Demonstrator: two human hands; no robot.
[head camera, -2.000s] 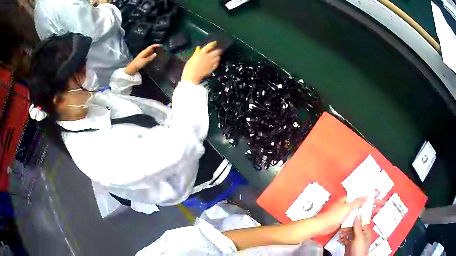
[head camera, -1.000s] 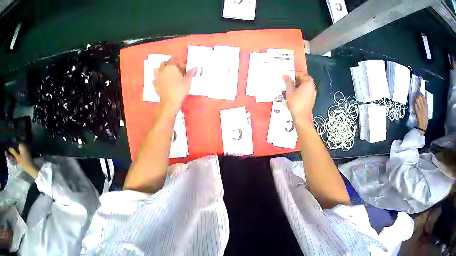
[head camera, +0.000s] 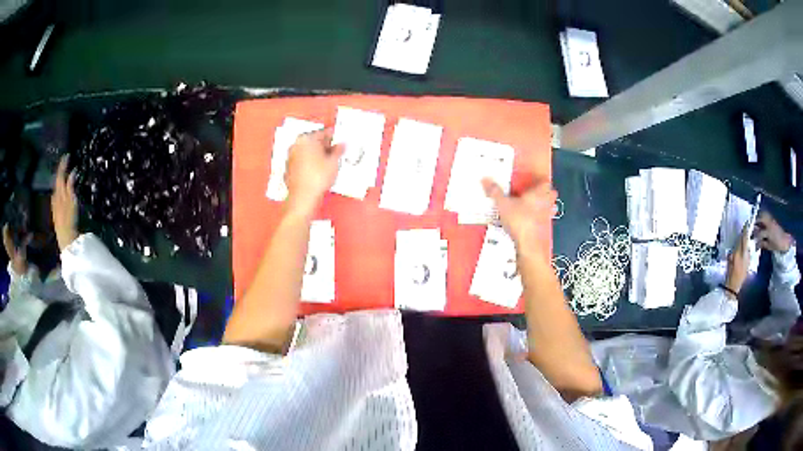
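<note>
White leaflet piles lie in two rows on the red mat (head camera: 361, 264). My left hand (head camera: 314, 166) is between the two left piles of the back row, fingertips at the edge of the round-marked pile (head camera: 359, 163); whether it grips a leaflet is unclear. A plain-looking pile (head camera: 411, 167) lies right of that. My right hand (head camera: 524, 210) is slightly blurred, with fingers apart and thumb at the lower right of the back-right pile (head camera: 475, 176). It shows nothing held. The front row has a left pile (head camera: 321, 264), a middle pile (head camera: 421, 273) and a right pile (head camera: 495, 273), partly covered by my forearms.
Small black parts (head camera: 145, 176) heap left of the mat. Rubber bands (head camera: 597, 273) and white stacks (head camera: 656, 273) lie right. Leaflets (head camera: 407, 40) sit on the green belt behind. A pale metal post (head camera: 651, 88) slants at the back right. People in white smocks sit on both sides.
The view has swung from the left neighbour to the mat, then tilted up slightly. Both hands have parted from the leaflets they handled together. The back-row piles now lie more separated.
</note>
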